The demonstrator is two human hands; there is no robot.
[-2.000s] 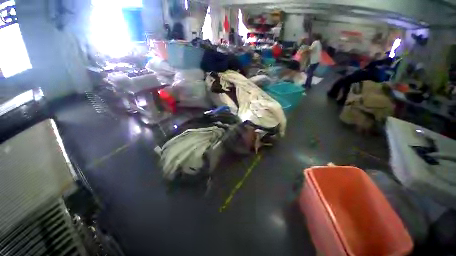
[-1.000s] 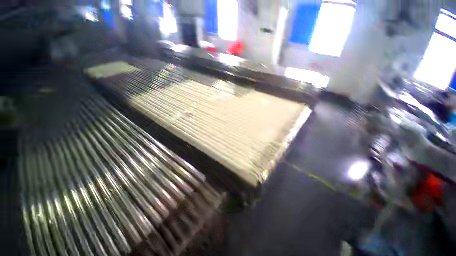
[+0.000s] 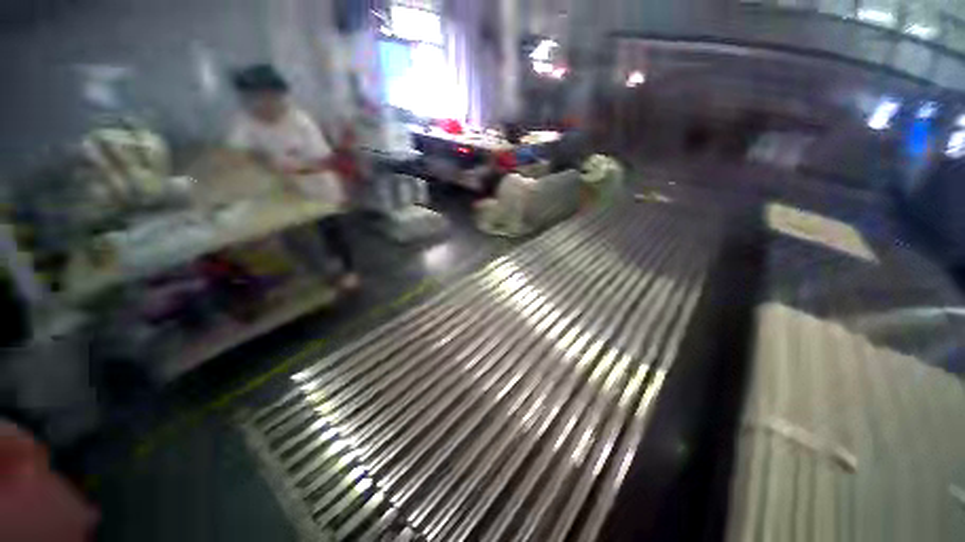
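Neither of my hands is clearly in view. The frame is blurred. Nearest in front of me is a long rack of shiny metal-edged slats or trays [image 3: 497, 392], running from the lower middle away to the back. To its right, past a dark gap, lies a cream-coloured slatted or layered surface [image 3: 847, 445], cut off by the right and bottom edges. A blurred red shape [image 3: 37, 492] shows at the lower left edge; I cannot tell what it is.
A person in a white top and dark cap [image 3: 280, 143] stands at a cluttered table [image 3: 233, 228] on the left. A yellow floor line [image 3: 243, 392] runs between table and rack. Pale bundles [image 3: 513, 206] lie beyond the rack, near a far table with red items.
The view has swung left, away from the garment piles and salmon tub. The metal-edged rack has moved to the middle, the cream surface to the right, and the person and table have come in.
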